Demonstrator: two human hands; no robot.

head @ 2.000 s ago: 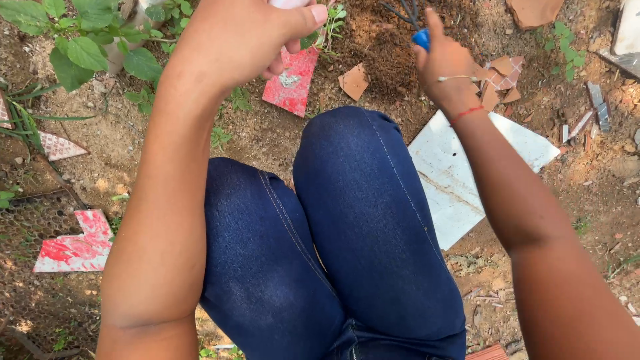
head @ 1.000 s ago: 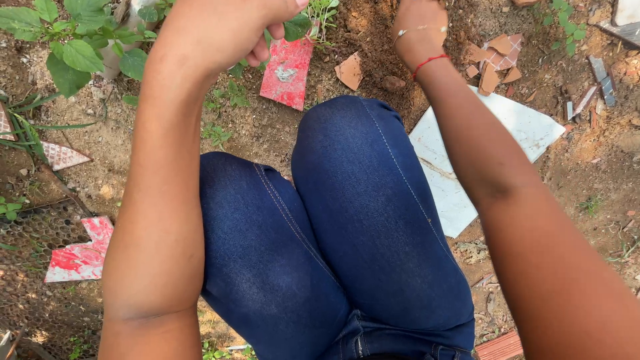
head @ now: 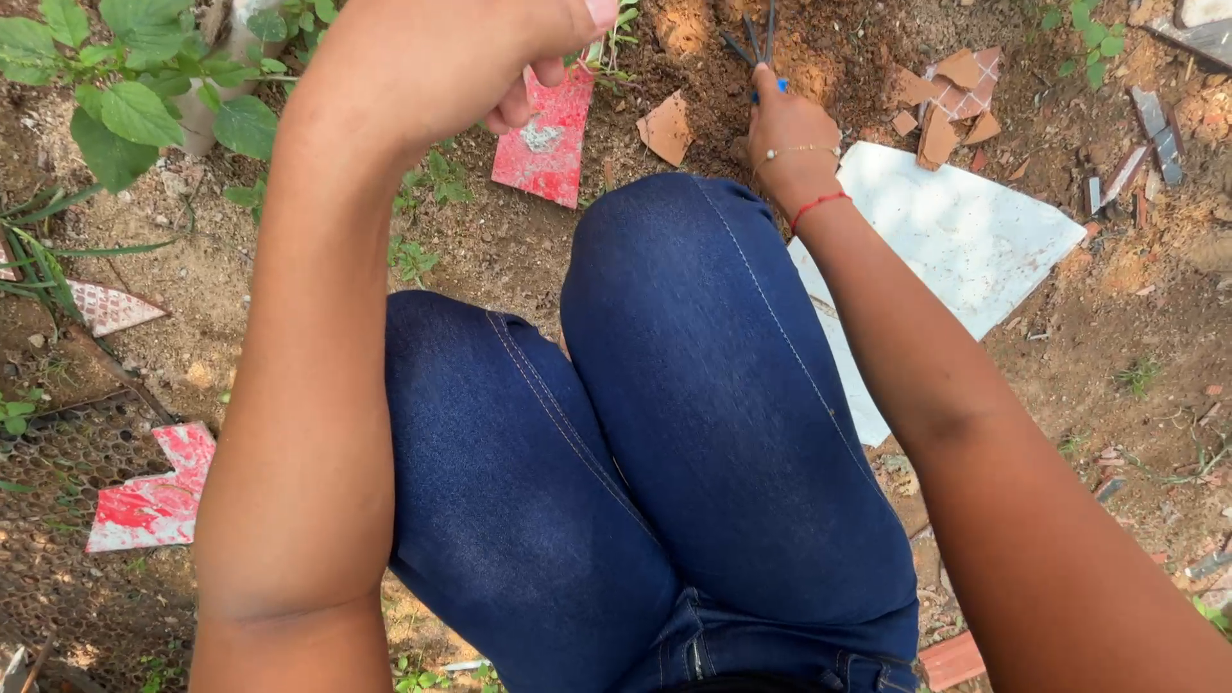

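My right hand (head: 791, 135) grips the blue handle of a small hand rake (head: 758, 40), whose dark tines point up over loose brown soil (head: 818, 48) at the top edge. My left hand (head: 481, 63) is at the top, left of centre, above a red and white tile shard (head: 547, 144) and beside a small green plant (head: 613, 38). Its fingertips are partly cut off by the frame edge, and whether it holds anything cannot be made out. Between the hands lies a terracotta-coloured tile shard (head: 666, 128).
A large white tile (head: 962, 236) lies right of my knees, with broken tile pieces (head: 948, 96) at its upper edge. A leafy plant (head: 144, 96) grows at upper left. A red and white shard (head: 159, 496) lies by a perforated mat (head: 77, 597) at lower left.
The blue handle and tines, seen two seconds ago and hidden one second ago, show again at my right hand. That hand is lower than a second ago.
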